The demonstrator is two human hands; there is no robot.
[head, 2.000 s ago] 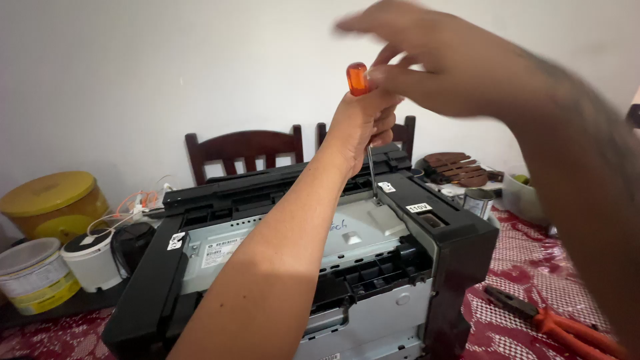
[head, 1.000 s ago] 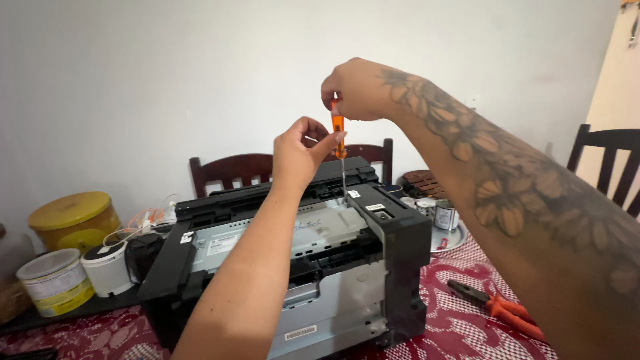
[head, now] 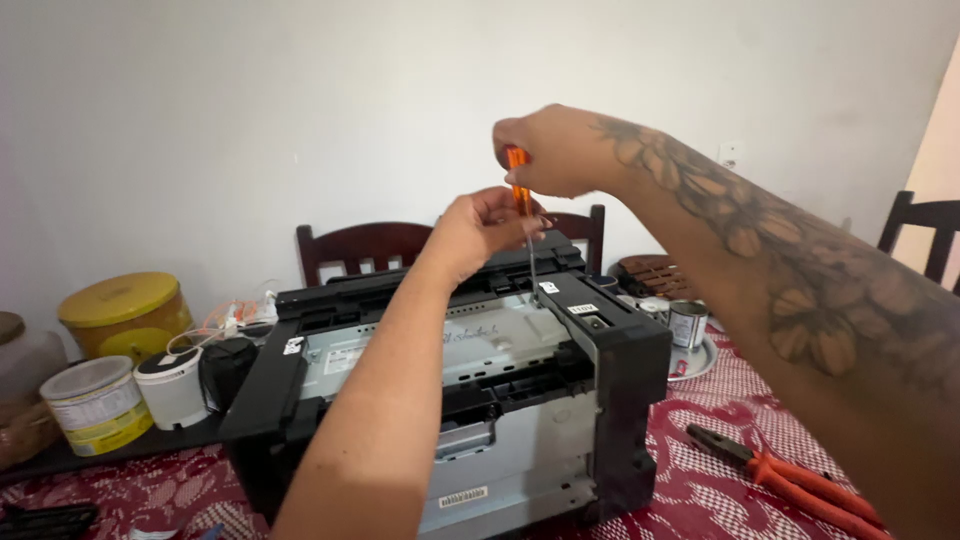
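A screwdriver with a translucent orange handle (head: pixel 520 196) stands nearly upright over a partly opened black printer (head: pixel 634 390). My right hand (head: pixel 551 152) grips the top of the handle from above. Lower down, the fingers of my left hand (head: pixel 487 229) close around the bottom of the handle and the start of the shaft. The shaft runs down to the grey metal plate (head: pixel 517 330), at its upper right corner, beside the black side cover. Whether the tip sits in a screw is too small to tell. Handwriting and a label mark the plate.
Combination pliers with red handles (head: pixel 806 487) lie on the red and white tablecloth (head: pixel 720 465) at right. Tins stand on a metal tray (head: pixel 701 360) behind them. At left are a yellow-lidded tub (head: pixel 124 319), several containers and cables. Wooden chairs (head: pixel 367 244) stand behind the printer.
Two seconds ago my right hand was blurred above the screwdriver, with the left hand around its handle; now the right hand holds the handle's top. Since one second ago both hands stay on the screwdriver.
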